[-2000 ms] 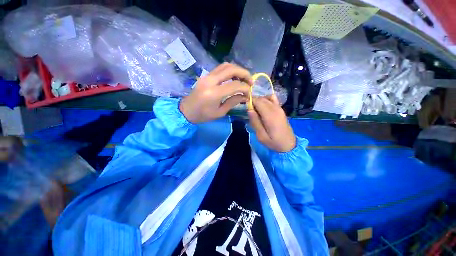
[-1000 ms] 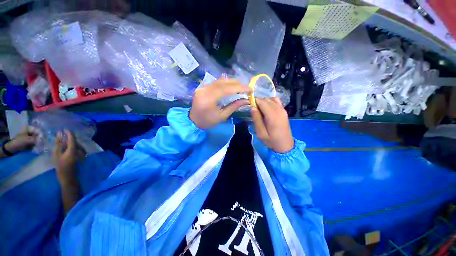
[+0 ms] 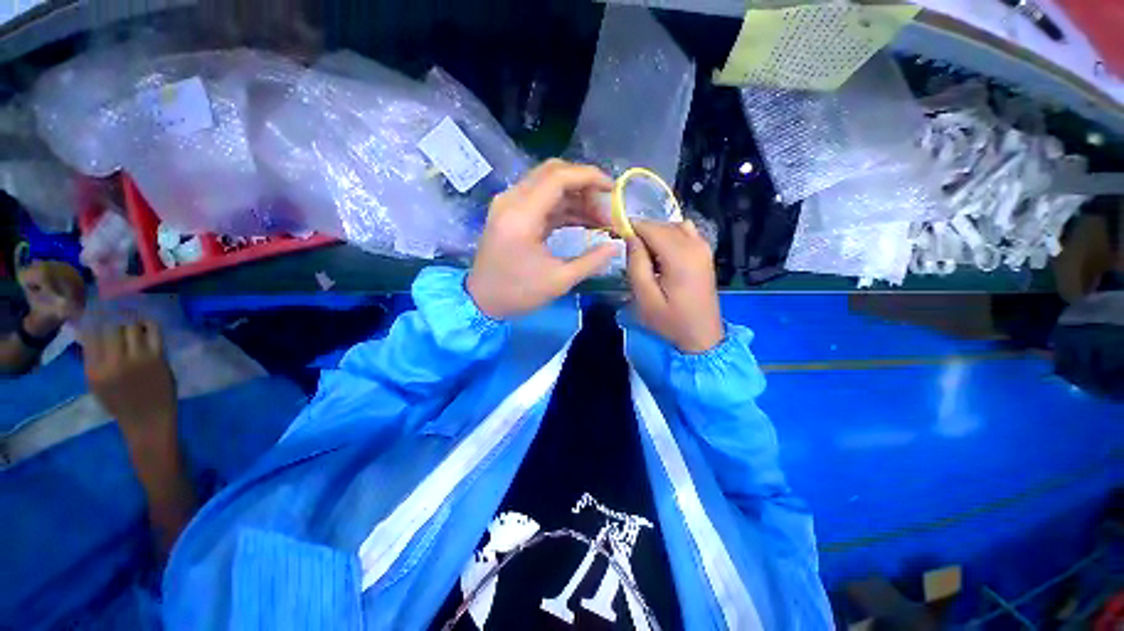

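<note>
My right hand point(image 3: 678, 281) holds a yellow masking tape roll point(image 3: 620, 205) upright by its lower edge, above the front edge of the shelf. My left hand point(image 3: 530, 247) is at the roll's left side. Its fingertips are close to or touching the ring, and its thumb is apart below them. Whether it grips a tape end is too blurred to tell. A heap of clear plastic bags point(image 3: 327, 154) lies on the shelf behind and left of my hands. A white paper label point(image 3: 455, 154) is on the heap.
A red parts bin point(image 3: 146, 228) stands at the left of the green shelf point(image 3: 407, 274). Bubble wrap point(image 3: 635, 93), black parts point(image 3: 740, 228), a yellow sheet point(image 3: 814, 47) and white plastic parts point(image 3: 992, 185) are behind and right. Another person's hand point(image 3: 130, 370) is at the left.
The roll has stayed in my right hand, moving slightly up. My left thumb has spread away from its fingers. The other person's hands have moved left and up.
</note>
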